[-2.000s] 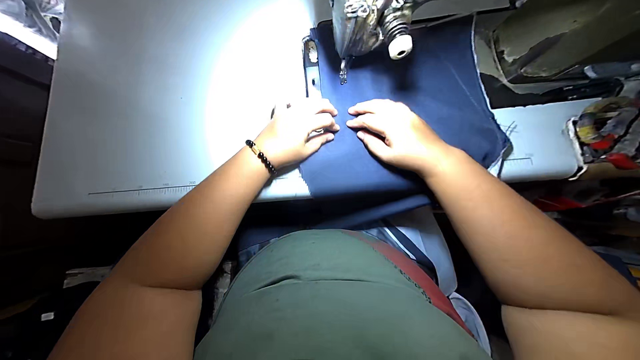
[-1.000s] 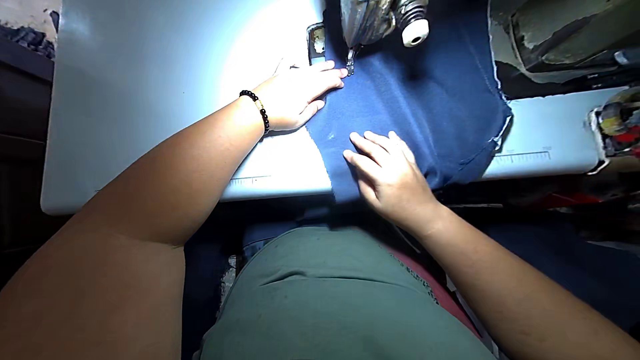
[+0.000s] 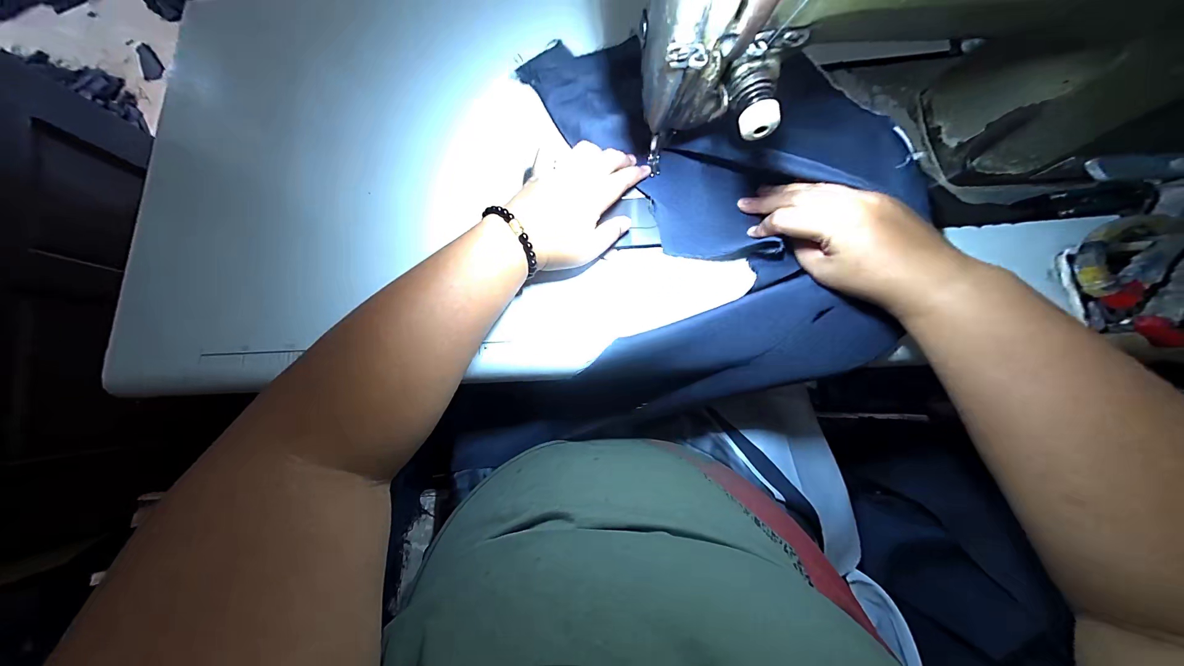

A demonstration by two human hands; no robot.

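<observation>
Navy blue fabric (image 3: 703, 208) lies under the head of a sewing machine (image 3: 689, 74), bunched and folded, with part of it hanging over the table's front edge. My left hand (image 3: 583, 203), a black beaded bracelet (image 3: 513, 239) at its wrist, rests flat at the fabric's left edge, fingertips close beside the presser foot (image 3: 655, 159). To the right of the foot, my right hand (image 3: 832, 231) has its fingers bent on the fabric by a fold; whether it pinches the cloth cannot be told. Part of the metal plate (image 3: 638, 222) shows between my left hand and the cloth.
The pale sewing table (image 3: 305, 185) carries a printed ruler scale along its front edge. At the right edge sits a container (image 3: 1124, 277) with coloured odds and ends. Dark cloth scraps (image 3: 88, 88) lie at the upper left. More cloth (image 3: 786, 462) hangs by my lap.
The fabric has shifted and turned, its front part now folded, with bare tabletop showing in front of the plate. My right hand has moved away from me and to the right. My left hand remains near the foot.
</observation>
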